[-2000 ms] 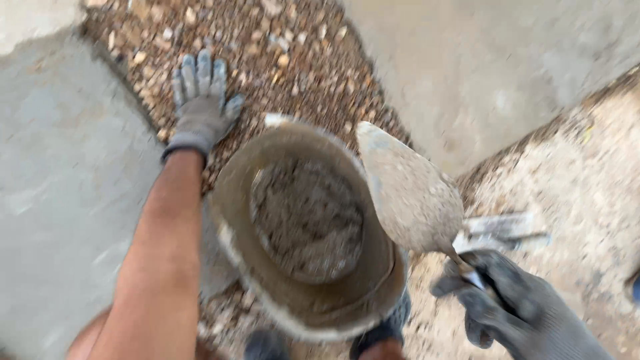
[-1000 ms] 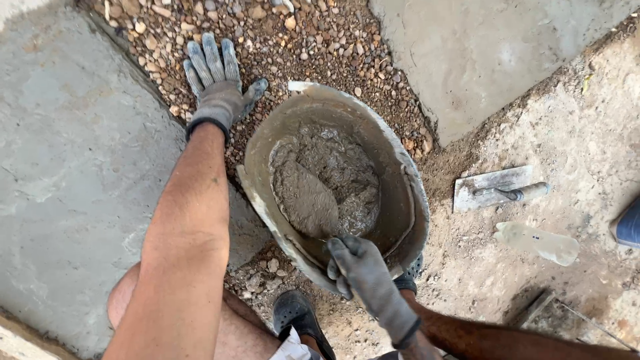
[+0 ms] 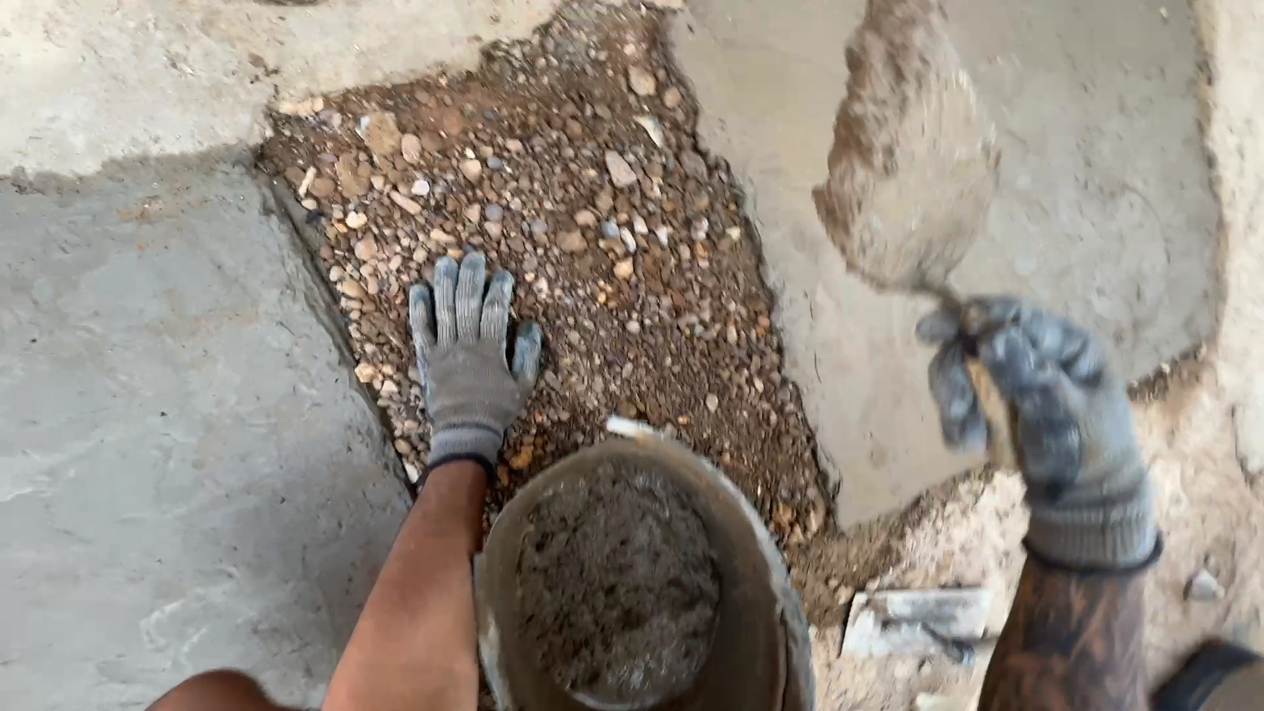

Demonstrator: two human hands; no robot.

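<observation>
My left hand [image 3: 471,365], in a grey knit work glove, lies palm down on the gravel bed [image 3: 592,227] with its fingers apart. In my gloved right hand [image 3: 1037,395] is the handle of a pointing-type masonry trowel [image 3: 913,168], held up at the right over a smooth grey slab. Wet mortar clings to the left side of its blade, which is a little blurred. Below the gravel, at the bottom middle, stands a bucket [image 3: 760,592] holding wet mortar [image 3: 622,583]; its lower rim is cut off by the frame.
Smooth grey slabs border the gravel on the left [image 3: 168,415] and right [image 3: 1086,178]. A flat finishing trowel [image 3: 918,622] lies on the rough ground at the lower right. A dark shoe or similar object [image 3: 1215,676] shows at the bottom right corner.
The trowel has come up out of the bucket with mortar on its blade, in my right hand, and is now over the right slab. The view has shifted toward the gravel.
</observation>
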